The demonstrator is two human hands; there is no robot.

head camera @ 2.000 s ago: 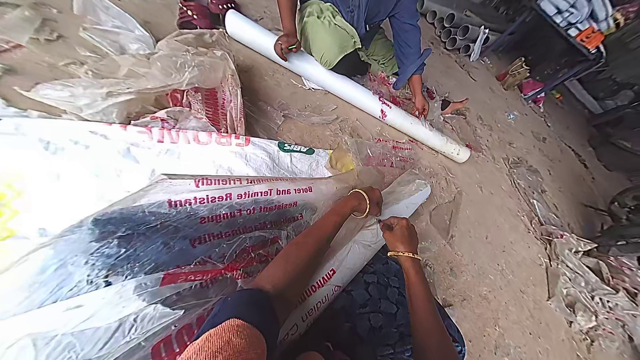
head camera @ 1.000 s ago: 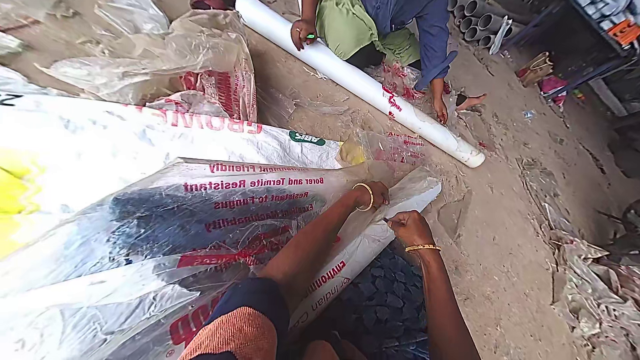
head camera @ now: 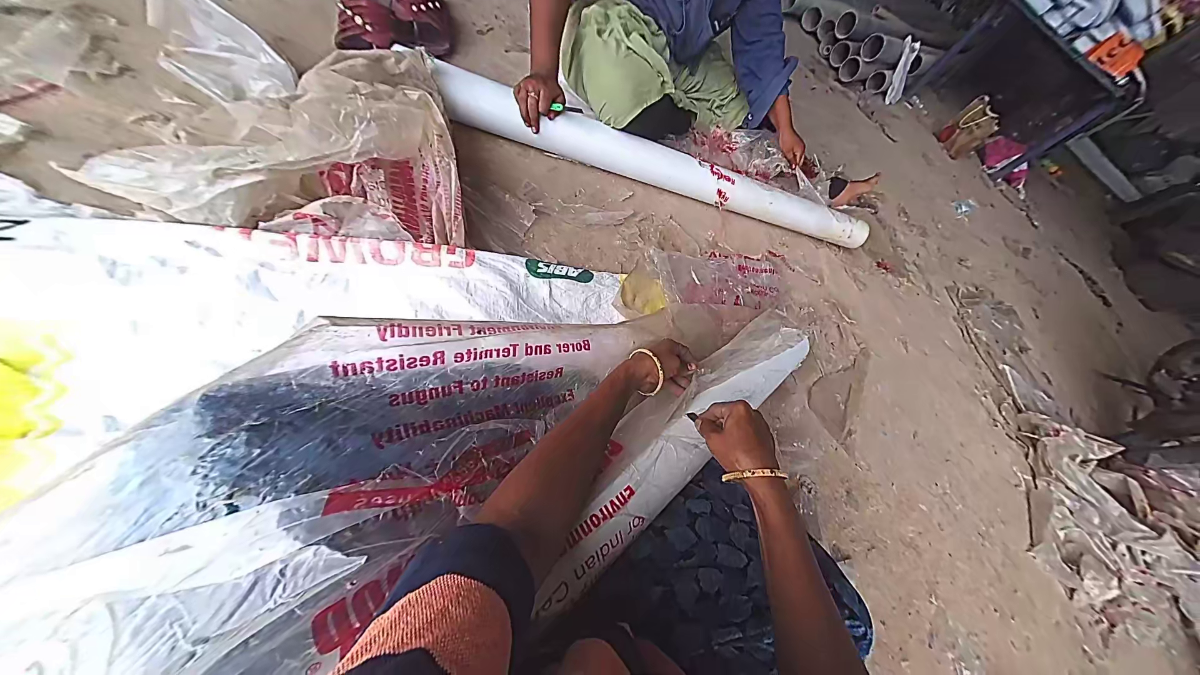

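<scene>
A large printed clear plastic sheet (head camera: 441,375) spreads over my lap and to the left. Beneath its right part lies a long white roll or tube (head camera: 656,469), slanting from the lower middle up to the right. My left hand (head camera: 667,366) grips the sheet's plastic above the tube, fingers bent. My right hand (head camera: 738,435), just to the right and lower, is closed on a small dark object (head camera: 692,416) at the tube; what it is I cannot tell. Both wrists wear gold-coloured bangles.
Opposite, a person in green trousers (head camera: 628,66) holds a white pipe (head camera: 656,159) and a green-ended tool (head camera: 559,108). Crumpled plastic (head camera: 281,159) lies at upper left, more scraps (head camera: 1097,497) at right. Grey pipes (head camera: 867,47) and a metal rack (head camera: 1022,84) stand at upper right.
My right hand has moved slightly down along the tube, away from my left hand. The other person's hand on the white pipe has shifted, and a green-ended tool shows there now.
</scene>
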